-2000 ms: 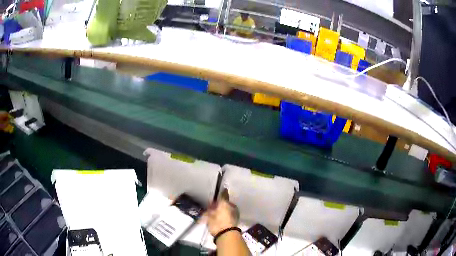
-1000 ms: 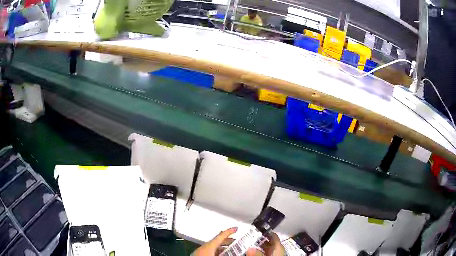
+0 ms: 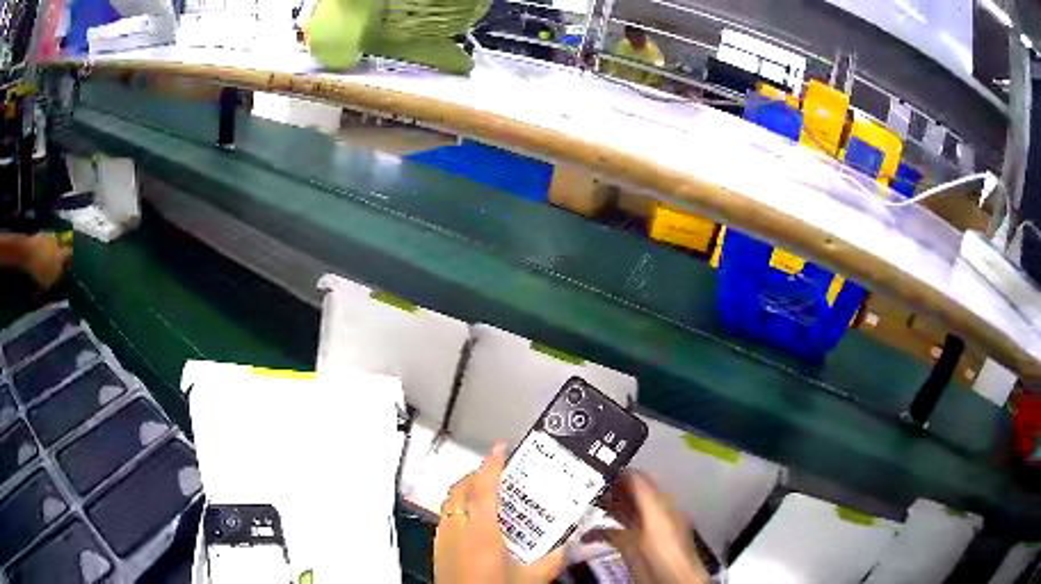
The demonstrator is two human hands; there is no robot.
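A smartphone (image 3: 567, 462) is upright in my left hand (image 3: 477, 527), its back towards me. Its black camera end is at the top and a white printed film covers the rest. My right hand (image 3: 656, 530) is blurred beside the phone's lower right; a dark item with a pale printed part lies under it, and I cannot tell if the fingers hold it. White gift boxes stand in a row with raised lids (image 3: 295, 445) bearing green-yellow stickers. Another film-covered phone (image 3: 244, 548) lies at the box at lower left.
A grey-black phone tray (image 3: 86, 456) lies at left. Another person's hand (image 3: 34, 258) shows at the left edge, near a small white box (image 3: 103, 196). The wood-edged white shelf (image 3: 639, 126) crosses above the green conveyor; a blue bin (image 3: 788, 299) stands beyond.
The phone has been raised and turned more upright in my left hand. My right hand has moved to the right of it. The phone seen beside the boxes is gone from that spot. The view has shifted.
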